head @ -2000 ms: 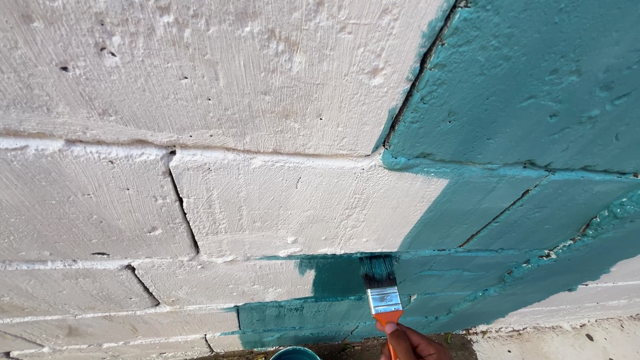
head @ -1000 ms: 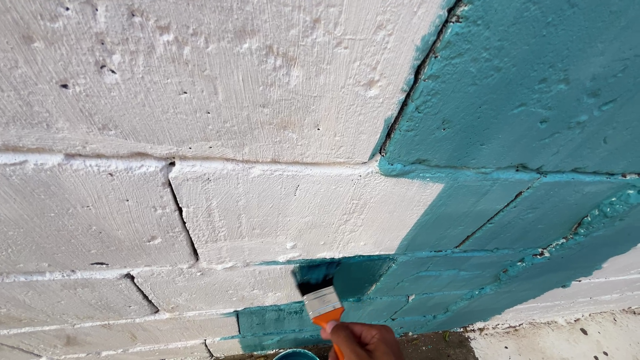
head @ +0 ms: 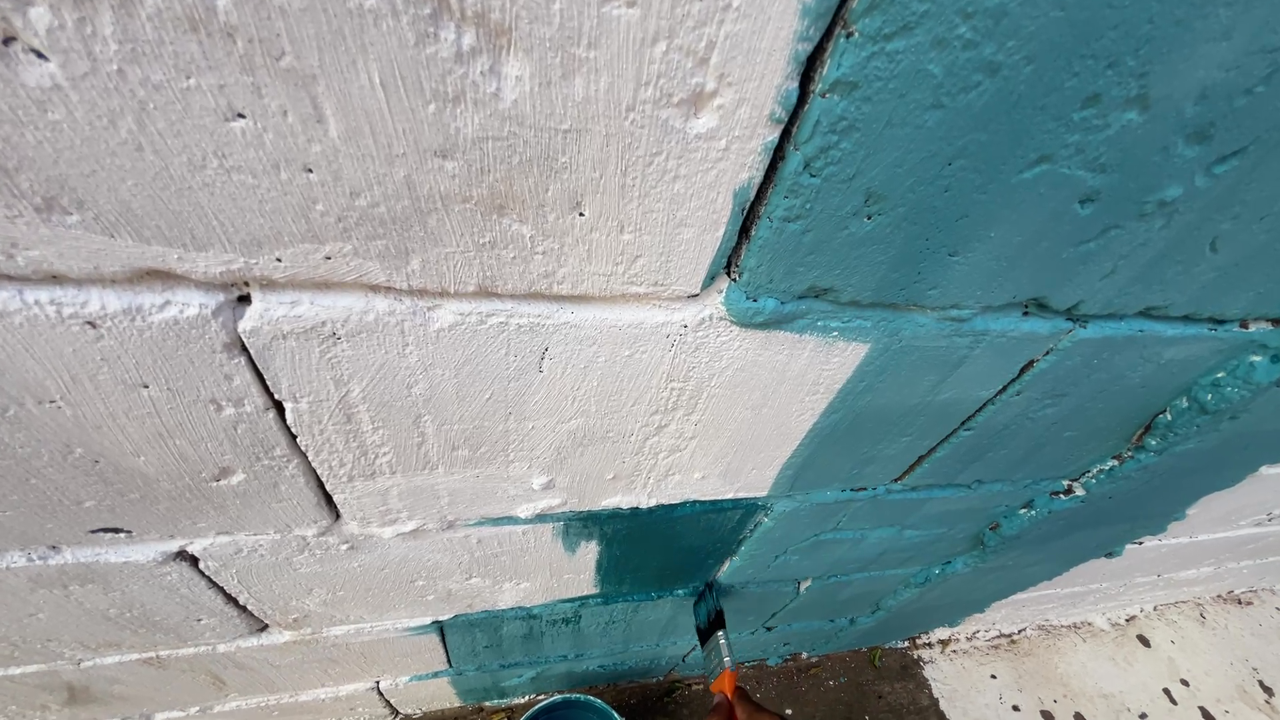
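My right hand [head: 742, 705] shows only in part at the bottom edge, closed on the orange handle of a paintbrush [head: 716, 640]. The dark, paint-wet bristles point up and touch or nearly touch the teal part of a block wall [head: 760, 610], near a vertical joint. Up and left of the bristles lies a darker teal patch of fresh-looking paint [head: 670, 545], its left edge ragged against the white blocks [head: 560, 400]. A round container of teal paint [head: 572, 708] is cut off by the bottom edge, left of my hand. My left hand is out of view.
Large teal blocks [head: 1020, 160] fill the upper right, with dark cracks in the joints. White blocks [head: 300, 130] cover the left side. Along the wall's foot run dark ground [head: 840, 685] and a pale, spotted surface [head: 1120, 660] at lower right.
The brush in my right hand has moved right and down from the left end of the dark teal patch. That patch reaches farther left than two seconds ago.
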